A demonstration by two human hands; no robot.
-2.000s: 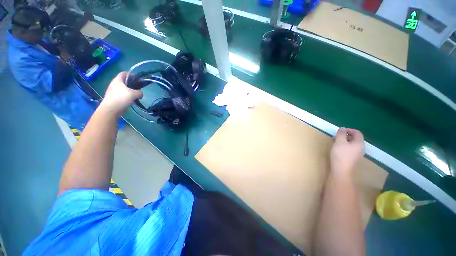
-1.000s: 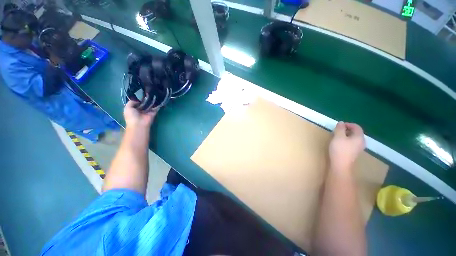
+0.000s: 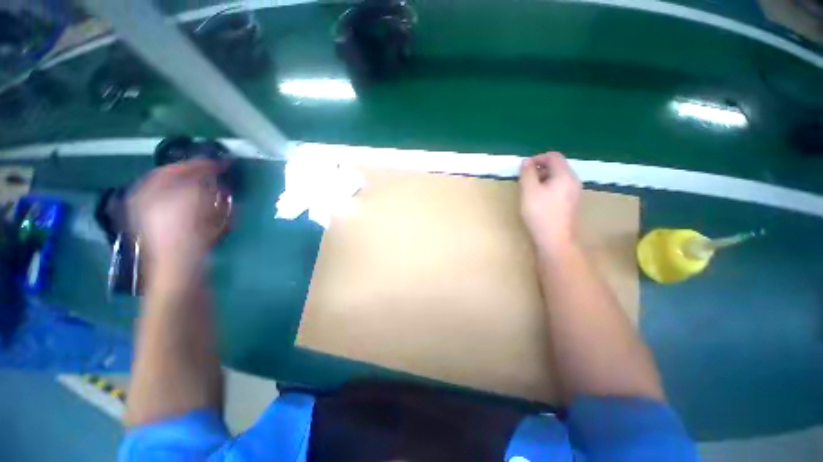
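My left hand (image 3: pixel 174 203) is blurred at the left, over the black headsets (image 3: pixel 115 214) on the green bench; whether it touches or holds one cannot be told. Pale hoops show below and beside the hand. My right hand (image 3: pixel 550 191) is curled, at the back edge of the brown cardboard mat (image 3: pixel 424 262), by the white rail. No object shows in it, but the inside of the curled fingers is hidden. The yellow glue bottle (image 3: pixel 670 255) lies on its side right of the mat, its nozzle pointing right.
Crumpled white paper (image 3: pixel 318 188) lies at the mat's upper left corner. A pale post (image 3: pixel 189 72) rises behind it. The green conveyor (image 3: pixel 505 86) runs behind the white rail and carries a dark headset (image 3: pixel 376 36). A blue tray (image 3: pixel 41 244) is at the far left.
The view has turned left-to-right and down, so the mat is more central. My left hand has come away from its grip under the headset and is now above the headsets. My right hand stays curled at the rail.
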